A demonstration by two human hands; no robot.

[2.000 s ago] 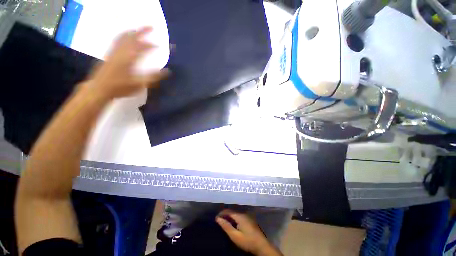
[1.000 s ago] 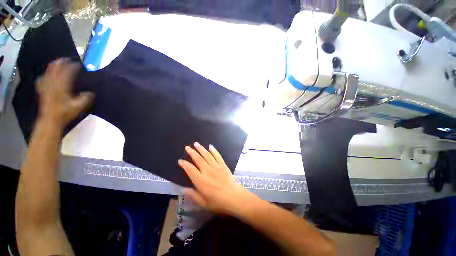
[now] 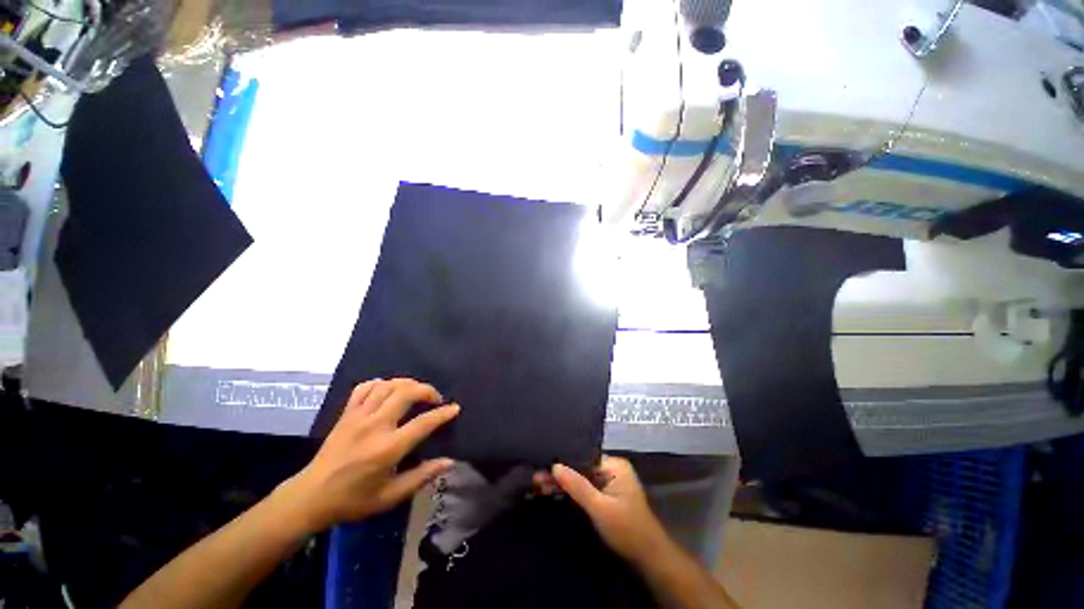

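A dark cut panel (image 3: 487, 321) lies flat on the machine table, its near edge hanging over the table's front edge. My left hand (image 3: 386, 446) rests on its near left part, fingers apart on the cloth. My right hand (image 3: 606, 494) pinches its near right corner, thumb on top, some fingers hidden. The panel's far right edge reaches the bright glare beside the needle area; the needle itself cannot be made out. A small curved dark piece (image 3: 779, 345) lies under the machine arm and hangs over the front edge.
The white machine head (image 3: 820, 71) with a blue stripe stands at the right. Another dark piece (image 3: 131, 226) lies at the far left beside a blue strip (image 3: 232, 137). Dark cloth (image 3: 440, 12) lies along the rear. A blue basket (image 3: 975, 523) is below the table at right.
The large panel has turned and moved towards my body. My left hand has come from the far left piece onto the panel; my right hand has moved right and down to its near corner.
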